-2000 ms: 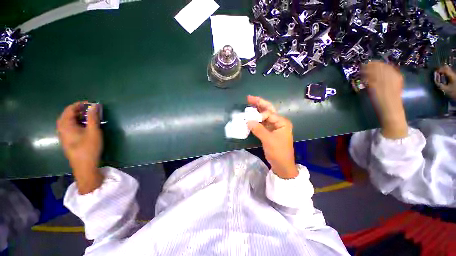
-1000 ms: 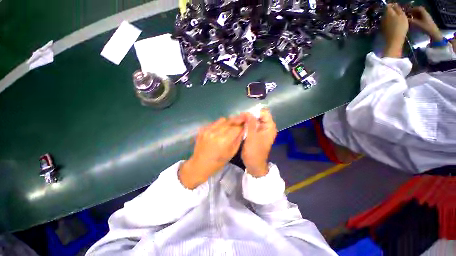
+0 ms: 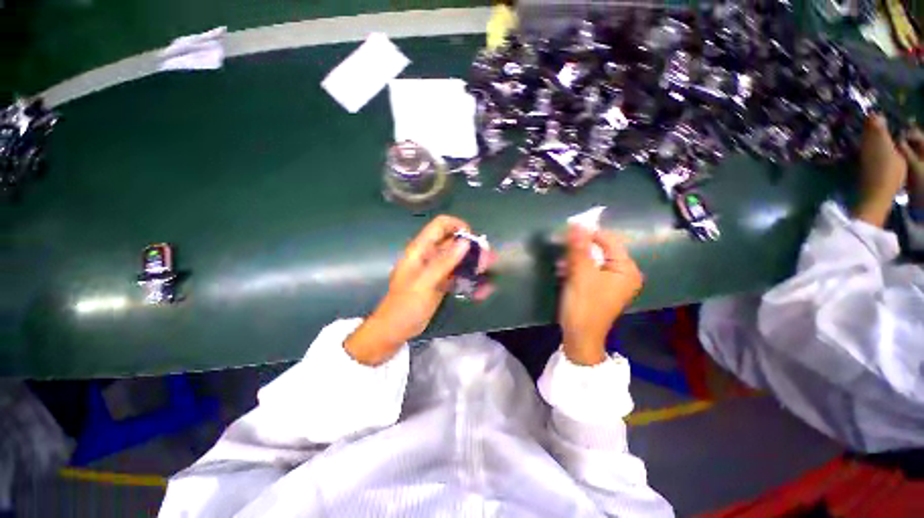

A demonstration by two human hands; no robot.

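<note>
My left hand [image 3: 431,268] holds a small dark unit [image 3: 469,259] with silvery parts at its edge, above the table near the front edge. My right hand [image 3: 600,280] pinches a small white wipe [image 3: 588,220], to the right of the unit and apart from it. A clamped unit [image 3: 157,271] with a silver clip lies on the table at the left. Another clamped unit [image 3: 696,213] with a green patch lies at the right, below the large pile.
Green table [image 3: 274,192]. A glass bottle [image 3: 413,174] stands beside white sheets [image 3: 436,116]. A large clip pile [image 3: 648,86] lies upper right, a smaller one [image 3: 22,142] far left. A crumpled wipe [image 3: 195,50] lies upper left. Another person's hand [image 3: 879,167] is at the right.
My hands, together a second ago, are now apart, with the unit in my left and the wipe in my right. The unit lying near the middle a second ago is gone from there. The view has shifted.
</note>
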